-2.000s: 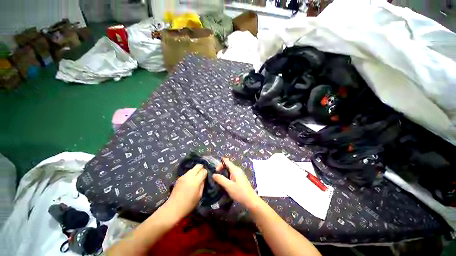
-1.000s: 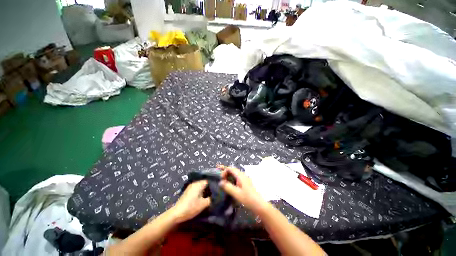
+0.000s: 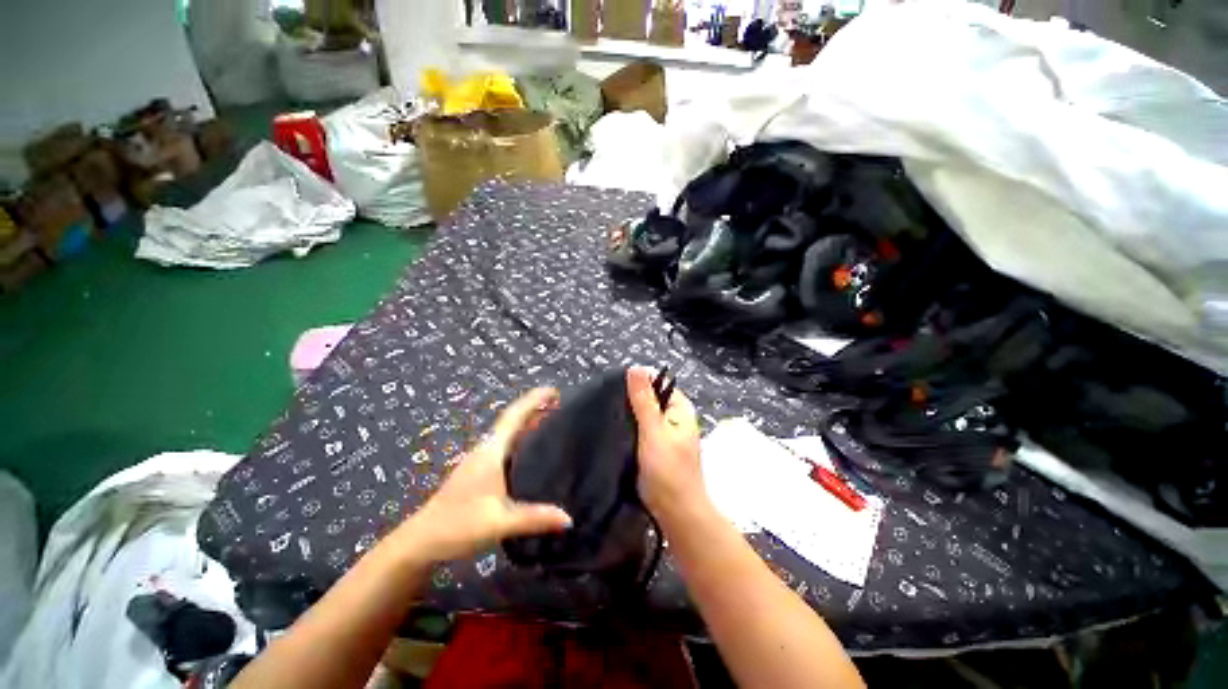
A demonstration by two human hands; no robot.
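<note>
A black plush bag (image 3: 576, 464) is held up over the front edge of the table, with a plain dark side showing and no face visible. My left hand (image 3: 482, 478) holds its left side, thumb across the lower front and fingers at the upper left edge. My right hand (image 3: 667, 451) grips its right side near the top. A small dark pointed tool, perhaps thread snips (image 3: 663, 385), sticks up from my right hand. A thin dark strap hangs below the right hand.
A large pile of black bags (image 3: 754, 256) lies on the right under white sheeting (image 3: 1050, 175). White papers (image 3: 768, 505) with a red marker or cutter (image 3: 838, 487) lie right of my hands. Dark bags (image 3: 182, 626) rest on a white sack (image 3: 81, 592) at lower left.
The bag was bunched low between both hands. It is now raised and spread into a rounded shape, with my left hand opened around its side and my right hand higher up.
</note>
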